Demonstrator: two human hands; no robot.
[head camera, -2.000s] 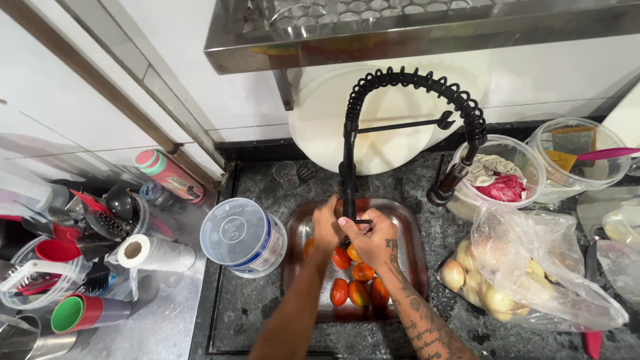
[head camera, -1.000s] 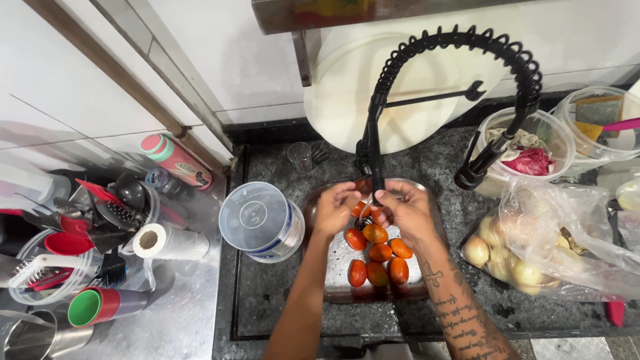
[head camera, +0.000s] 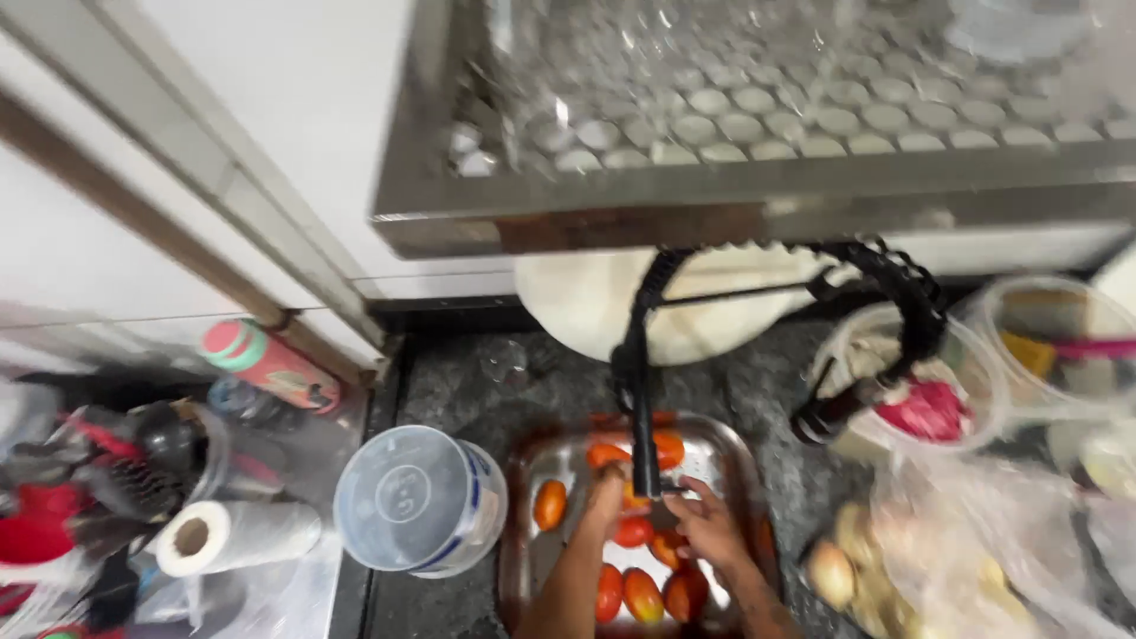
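A stainless steel sink basin (head camera: 732, 435) holds several red-orange plum tomatoes (head camera: 642, 593). My left hand (head camera: 608, 493) is inside the basin, left of the black faucet spout (head camera: 645, 453), close to the tomatoes by the spout; whether it grips one is hidden. On the spout's right side, my right hand (head camera: 706, 524) has its fingertips near a small lever at the spout's tip, above the tomatoes; blur hides whether it touches. The faucet's black spring hose (head camera: 905, 293) arches to the right, its spray head (head camera: 825, 417) hanging over the counter.
Left of the basin stands a lidded plastic bucket (head camera: 404, 497). Farther left are a plastic bag roll (head camera: 240, 537), a pink bottle (head camera: 271, 366) and utensils in containers. Bagged onions (head camera: 832, 572) and clear tubs (head camera: 994, 417) sit right. A steel rack (head camera: 568, 226) overhangs the back.
The view has shifted, showing more of the rack. One tomato now lies apart at the basin's left side. My hands have moved apart from their closer position around the spout two seconds ago.
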